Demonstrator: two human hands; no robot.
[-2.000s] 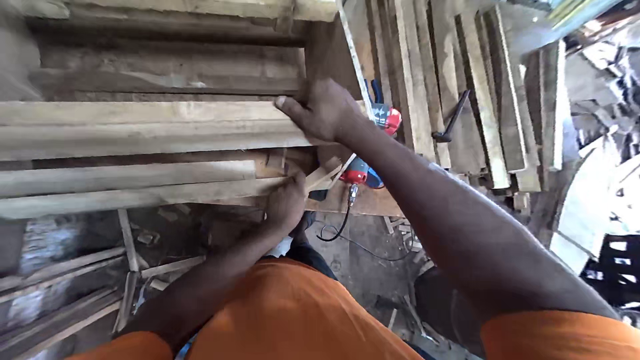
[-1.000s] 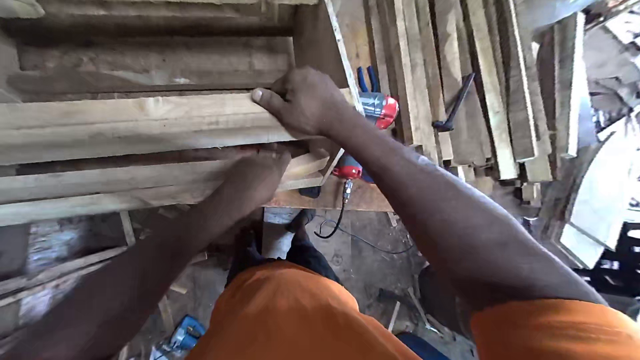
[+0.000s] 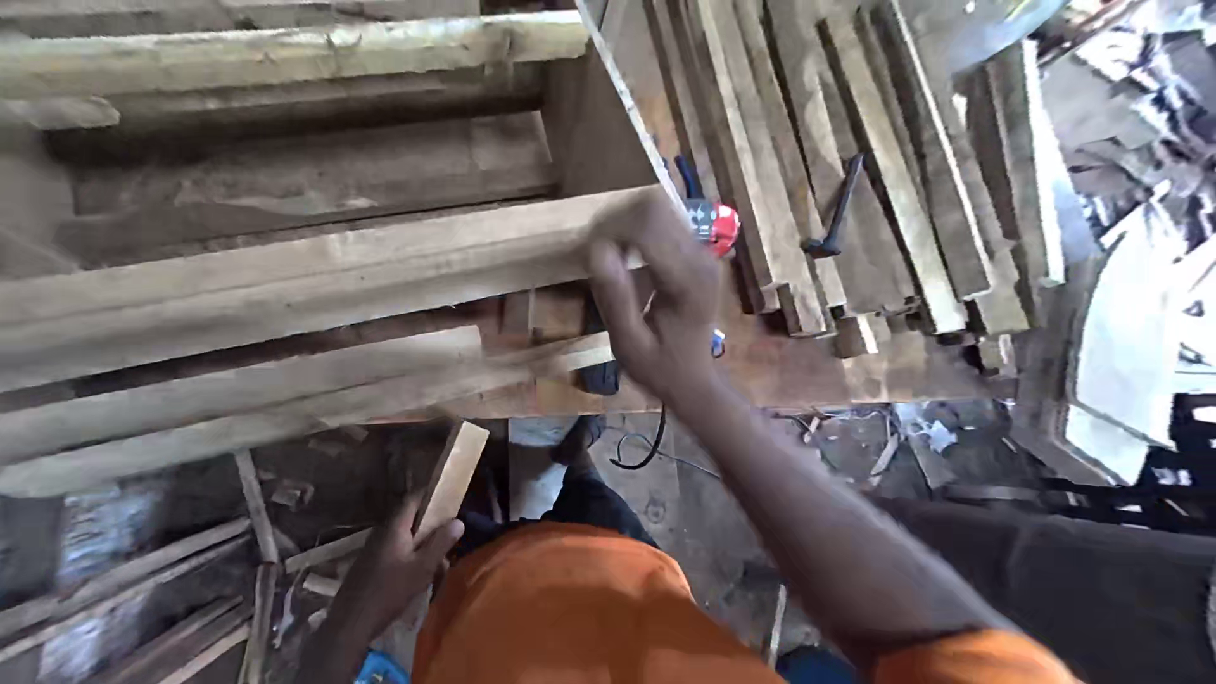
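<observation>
My left hand (image 3: 408,551), low in the view, grips a short wooden block (image 3: 453,478) that points up and away from my body. My right hand (image 3: 660,285) is at the right end of a long wooden board (image 3: 332,275) on the wooden frame; its fingers are bent and blurred, and whether they grip the board cannot be told. Nearer to me lie more long boards (image 3: 237,389). Just beyond my right hand a red and grey power tool (image 3: 714,226) shows in part. Its lower portion is hidden by the hand.
Several rough wooden planks (image 3: 883,161) lie side by side at the right, with a dark metal hammer-like tool (image 3: 838,209) on them. Wood offcuts (image 3: 256,513) lie on the floor at the lower left. A dark cable (image 3: 651,446) hangs below the table edge (image 3: 779,389).
My left hand has moved from the near boards down toward my body and now holds a short wooden block. My right hand remains near the long board's right end.
</observation>
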